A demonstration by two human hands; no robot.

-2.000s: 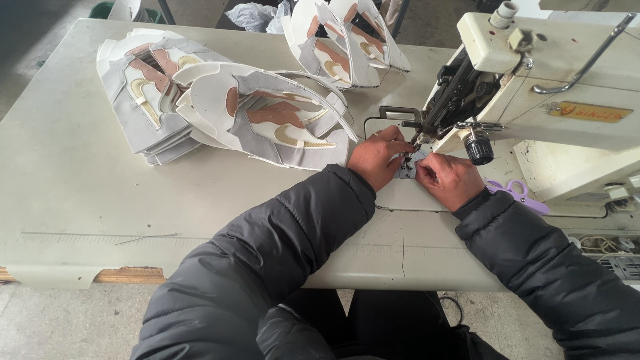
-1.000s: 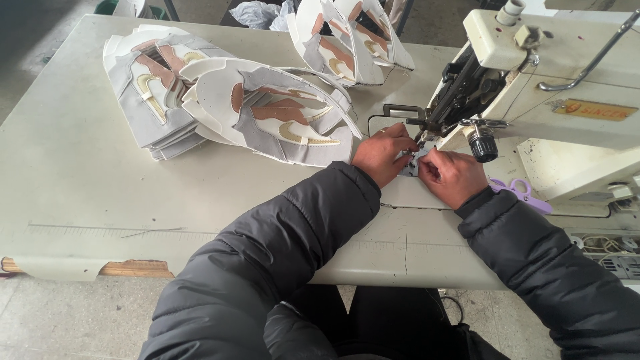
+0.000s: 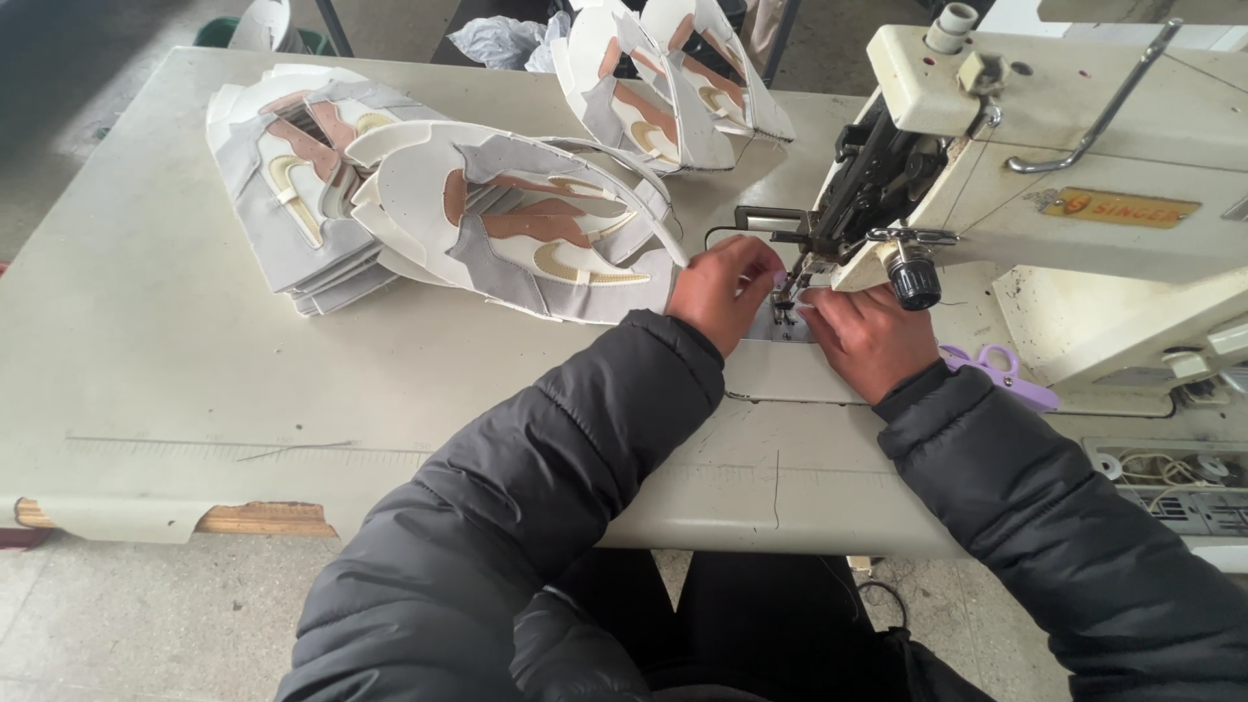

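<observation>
A cream Singer sewing machine (image 3: pixel 1102 146) stands at the right of the table. My left hand (image 3: pixel 729 291) is at the left side of its needle and presser foot (image 3: pixel 783 310), thumb and forefinger close together with a small purplish spot at their tips. Just right of the foot is my right hand (image 3: pixel 868 336), fingers bent, partly behind the tension knob (image 3: pixel 913 281). Whether either hand pinches thread is too small to tell. Stitched shoe uppers (image 3: pixel 517 224) in white, grey and brown lie left of my left hand, leaning on a stack of more uppers (image 3: pixel 331 239).
Further uppers (image 3: pixel 643 107) stand behind, near the table's back edge. Purple-handled snips (image 3: pixel 1004 375) lie beside my right wrist. A parts tray with bobbins (image 3: pixel 1170 473) is at the lower right. Loose thread (image 3: pixel 777 487) lies near the front edge of the table (image 3: pixel 546 507).
My fingers have shifted slightly around the needle area; the left hand's fingertips now show higher beside the needle. The uppers and snips have stayed in place.
</observation>
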